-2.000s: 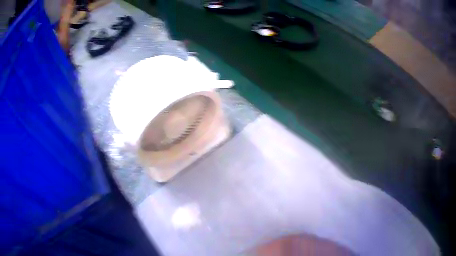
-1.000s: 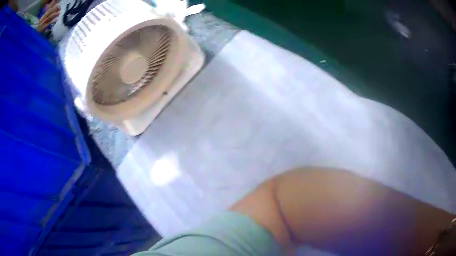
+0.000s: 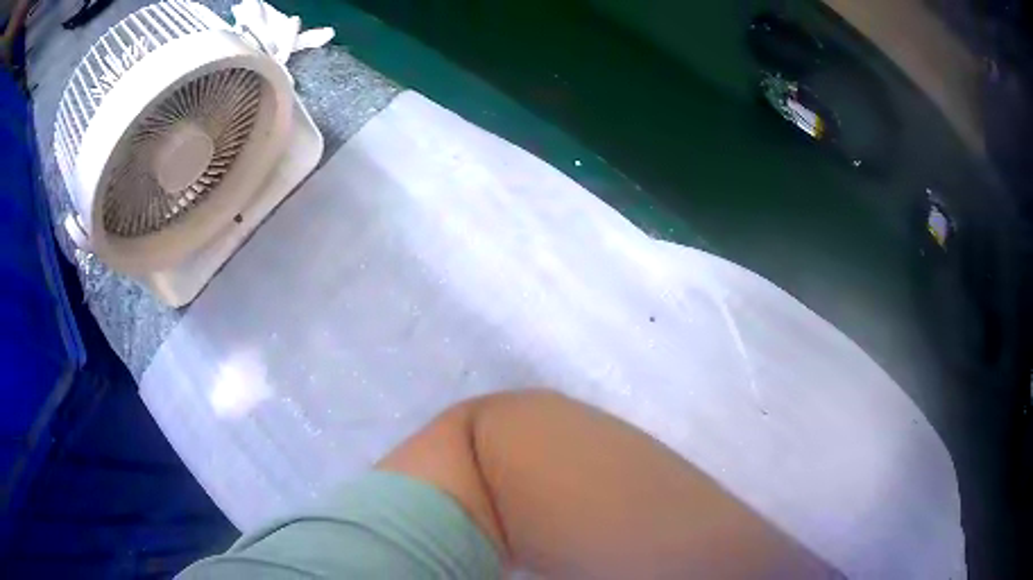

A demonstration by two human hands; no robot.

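Note:
A bare bent arm crosses the bottom of the head view, with a pale green sleeve (image 3: 374,532) above the elbow. The forearm runs to the lower right and is cut off by the bottom edge. Neither my left hand nor my right hand is in the picture. The arm is over a white foam sheet (image 3: 453,272) that bears a few tiny dark specks. No tool or workpiece shows on the visible part of the sheet.
A beige desk fan (image 3: 184,159) stands at the upper left on a grey textured surface. A blue panel (image 3: 34,283) runs along the left edge. Beyond the sheet lies a green surface (image 3: 544,91) with dark headphones (image 3: 802,113) whose boards show, blurred.
The view has turned, so the fan sits further left. The arm, only an edge at first, now shows with its sleeve. The wrist bracelet seen a second ago is out of the picture.

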